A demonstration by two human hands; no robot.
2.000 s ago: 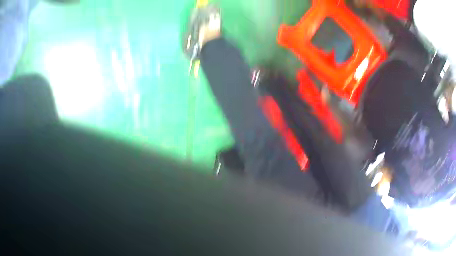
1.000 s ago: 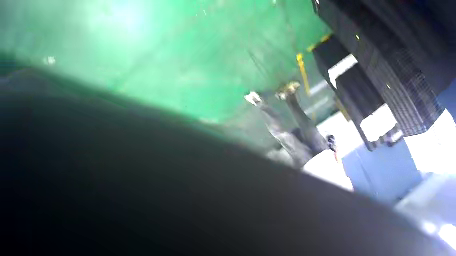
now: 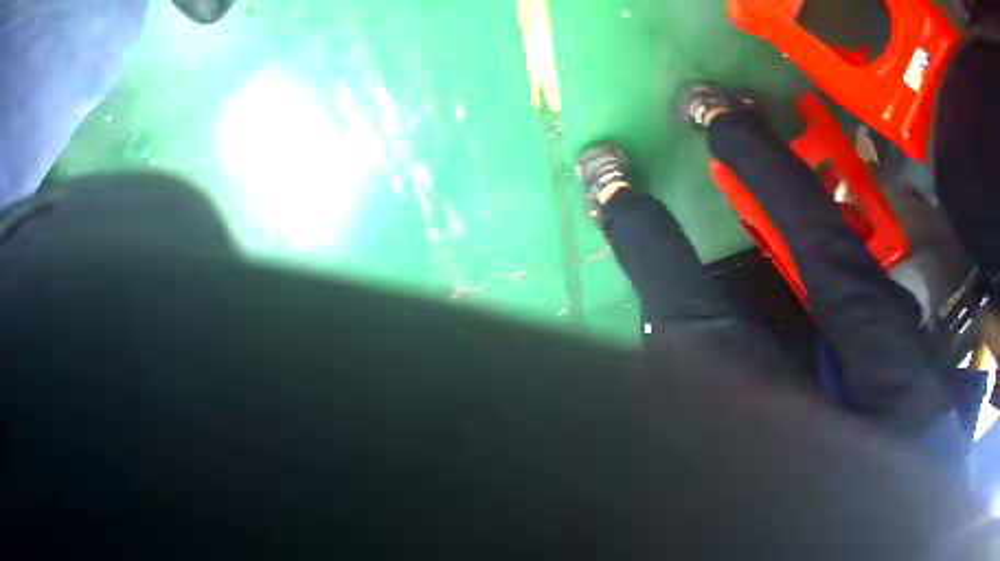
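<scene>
Neither of my hands shows in the head view. A large dark curved shape [image 3: 362,438], blurred and close to the lens, covers the lower left and bottom of the picture; I cannot tell if it is a cap or a bag. A red plastic stool [image 3: 866,93] with an opening in it stands at the upper right, cut off by the edge. Another red stool [image 3: 877,219] shows below it, partly hidden behind a person's dark trouser leg [image 3: 806,219].
The person's shoes [image 3: 605,175] stand on the glossy green floor [image 3: 472,175], beside a yellow line [image 3: 537,49]. Pale blue cloth [image 3: 66,77] fills the upper left corner. A dark rounded object [image 3: 204,9] is cut off at the top edge.
The view has moved from a dark ribbed stack and a pair of grey-clad legs to red stools and a person's dark-clad legs. The dark shape still covers the bottom.
</scene>
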